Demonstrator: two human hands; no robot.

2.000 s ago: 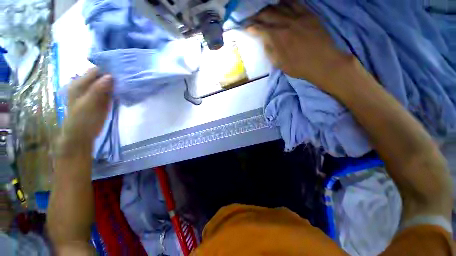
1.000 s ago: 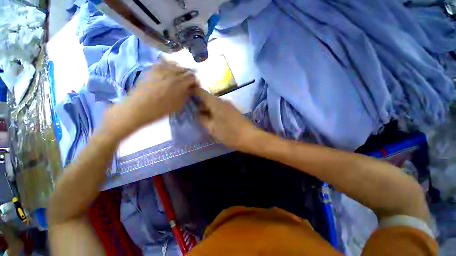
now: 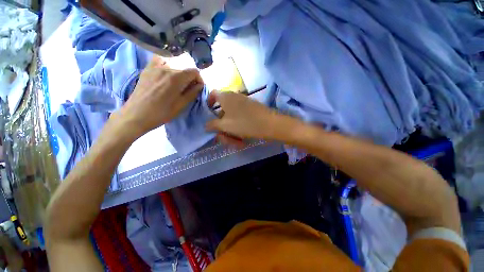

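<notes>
A light blue cloth piece (image 3: 188, 127) lies between my hands just in front of the sewing machine head (image 3: 159, 21). My left hand (image 3: 164, 90) is at the needle area with its fingertips pressed on the cloth's upper left part. My right hand (image 3: 239, 117) is at the cloth's right edge, fingers bent and holding it. The needle and presser foot are hidden by my left hand and glare. The dark machine lamp (image 3: 201, 51) is just above my fingertips. A yellow patch (image 3: 231, 79) shows on the table behind my right hand.
Heaped light blue cloth (image 3: 339, 69) covers the table's right side. Crumpled blue cloth (image 3: 114, 69) and folded strips (image 3: 74, 138) lie at left. The ruler edge (image 3: 159, 178) runs along the front. Below are a red bar (image 3: 172, 218) and a blue-framed basket (image 3: 347, 223).
From two seconds ago, my left hand came right from the left side and my right hand came down-left from behind the head. Over the last second, my right hand shifted slightly right, and the cloth shows flatter.
</notes>
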